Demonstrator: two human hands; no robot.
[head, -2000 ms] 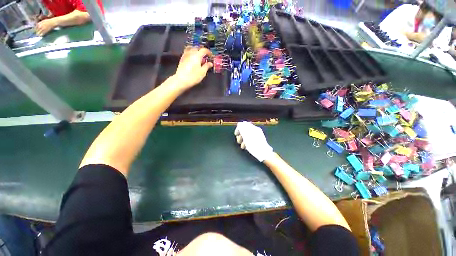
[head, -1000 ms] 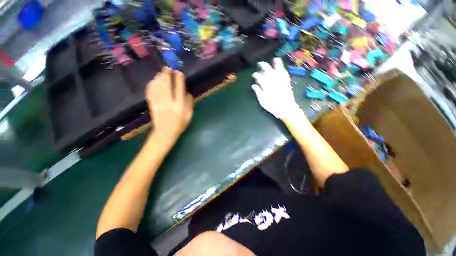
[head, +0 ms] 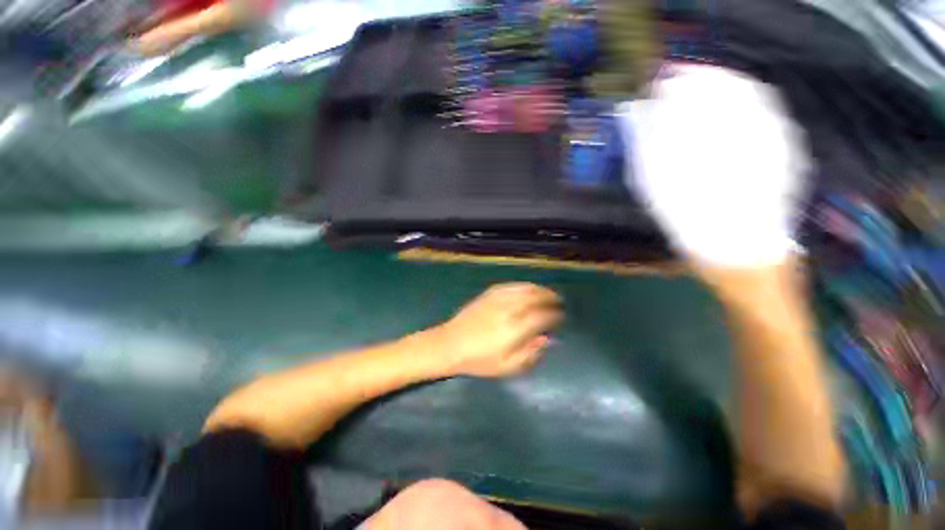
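The frame is blurred. My left hand (head: 506, 329), bare, is over the green bench, in front of the black compartment tray (head: 466, 219). Its fingers are curled; a small reddish spot shows at the fingertips, too blurred to name. My right hand (head: 720, 166), in a white glove, is large and smeared over the tray's right part. Its fingers and anything in them cannot be made out. Pink binder clips (head: 513, 110) and blue binder clips (head: 591, 145) stand in rows in the tray, left of the glove.
A loose pile of mixed clips (head: 891, 342) lies on the bench at the right, smeared. A yellow-brown strip (head: 539, 260) runs along the tray's near side. A grey-white rail (head: 104, 228) crosses at the left. Another person's arm (head: 192, 29) shows at the upper left.
The view has swung back from the right-hand side. My left hand has left the tray's front edge and is over the bench, fingers curled. My gloved hand has moved from the bench up over the tray.
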